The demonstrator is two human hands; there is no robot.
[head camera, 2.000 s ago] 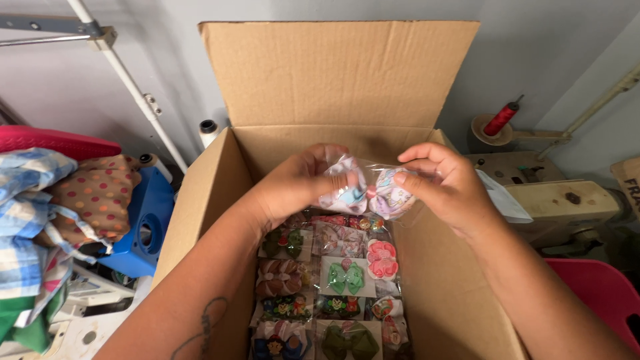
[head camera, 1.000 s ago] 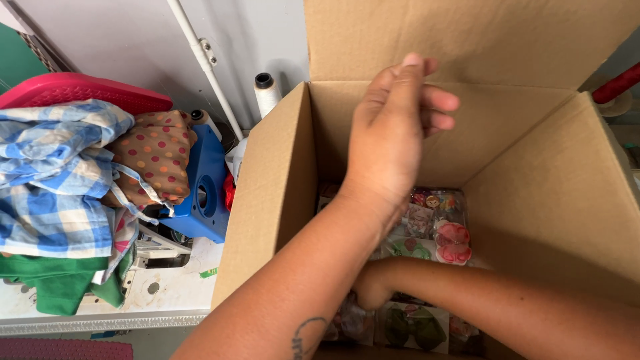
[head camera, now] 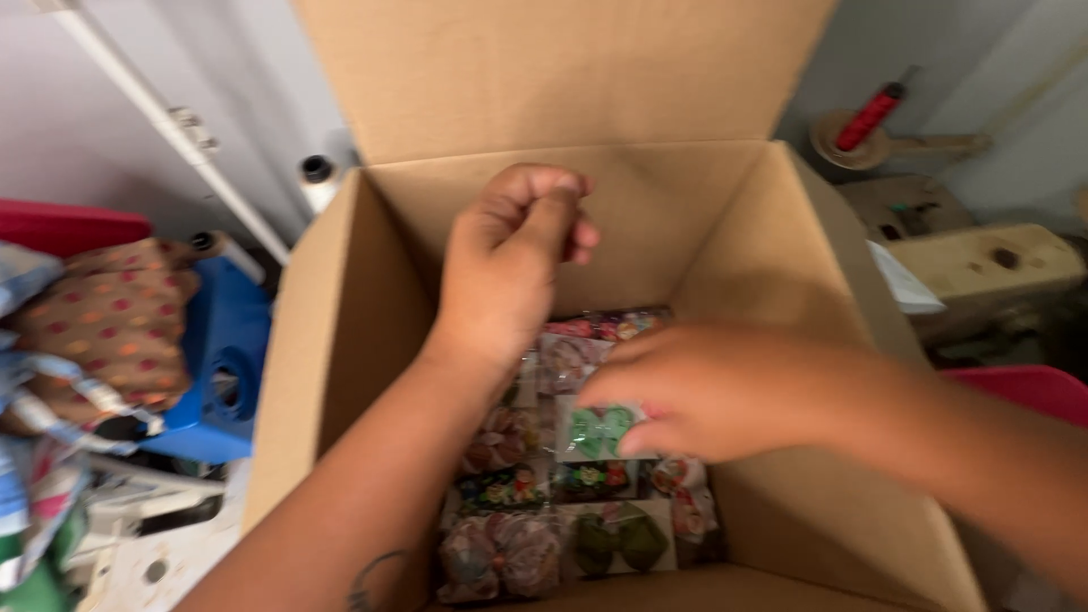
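An open cardboard box (head camera: pixel 629 170) holds several fabric bows in clear plastic packets, laid in rows on its floor. My left hand (head camera: pixel 518 246) is raised over the box's left half, fingers curled; whether anything is between them does not show. My right hand (head camera: pixel 688 391), blurred, reaches in from the right, thumb and fingers apart just above a light green bow (head camera: pixel 602 429). Nearer me lie a dark green bow (head camera: pixel 620 540) on a white card and a pale multicoloured bow (head camera: pixel 499 552). Part of the packets is hidden under my hands.
Left of the box are a blue plastic container (head camera: pixel 217 357), a brown polka-dot fabric (head camera: pixel 110 323) and a white thread cone (head camera: pixel 319 183). At right stand a red thread spool (head camera: pixel 869 117) and a beige sewing machine (head camera: pixel 986 259).
The pale bow packet held between both hands two seconds ago now seems to lie at the box's near left. My right hand has risen from the packets. The view has swung about.
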